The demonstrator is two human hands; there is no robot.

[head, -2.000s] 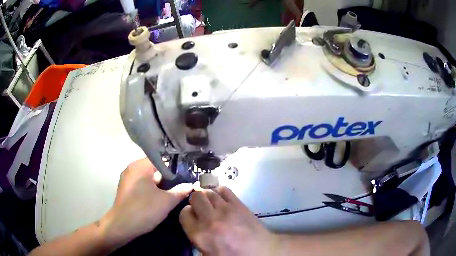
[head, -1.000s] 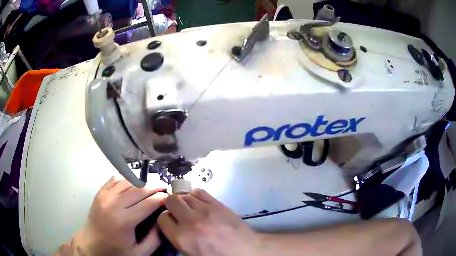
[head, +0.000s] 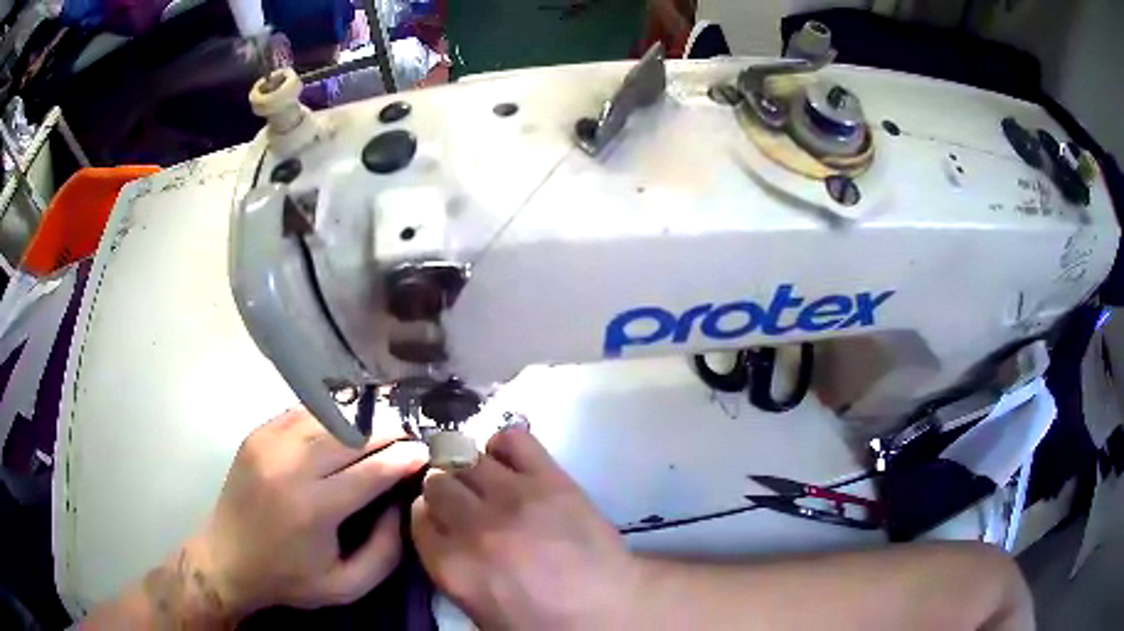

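Observation:
The white sewing machine (head: 542,247) with blue "protex" lettering fills the middle of the view. My left hand (head: 308,505) is bare and lies left of the needle area, thumb and fingers pinching dark fabric (head: 392,542). My right hand (head: 524,518) is bare, just right of it, with its fingertips on the work beside the cream knob (head: 452,449). The fabric shows as a dark strip between and below my hands. The presser foot (head: 413,413) is small and partly hidden; the needle point cannot be made out.
Red and dark thread snips (head: 820,503) lie right of my right hand on the white table (head: 160,370). Black scissors handles (head: 779,376) show behind the machine arm. A dark cloth piece (head: 943,487) lies at the right. An orange bin (head: 93,210) and white and purple pieces (head: 31,382) are at the left.
Over two seconds the view has shifted, so the machine sits further left. My right fingers have spread at the cream knob, one now reaching higher to its right. A purple fabric edge shows below my hands.

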